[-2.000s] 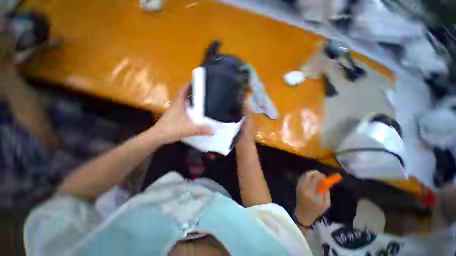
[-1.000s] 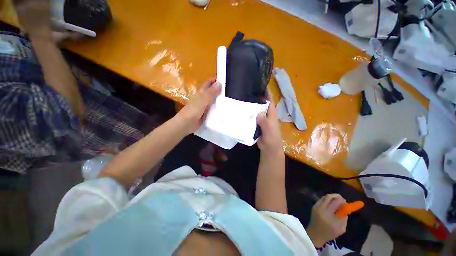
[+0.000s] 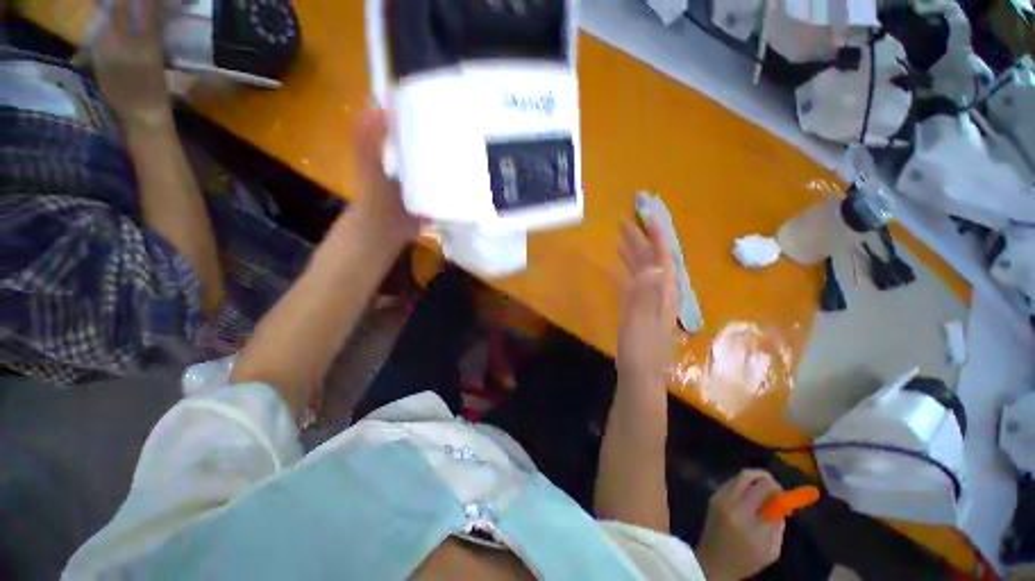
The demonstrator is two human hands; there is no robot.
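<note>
A white security camera (image 3: 454,148) with a glossy black head is raised close to the lens at the top centre, its head cut off by the frame's top edge. A dark label (image 3: 531,173) shows on its white housing. My left hand (image 3: 384,170) holds the housing's left side, its fingers partly hidden. My right hand (image 3: 647,289) is off the camera, fingers apart, at a folded pale grey cloth (image 3: 676,272) on the orange bench; I cannot tell if it touches the cloth.
A cotton wad (image 3: 755,251) and solvent bottle (image 3: 819,230) lie right, near black-ended cables on a grey board (image 3: 840,363). Another camera (image 3: 897,448) sits lower right, with piled units (image 3: 851,97) upper right. A neighbour's hand holds an orange tool (image 3: 789,502); another person handles a camera at left.
The camera has risen toward the lens and turned, showing its labelled side. My right hand has let go of it and moved to the cloth.
</note>
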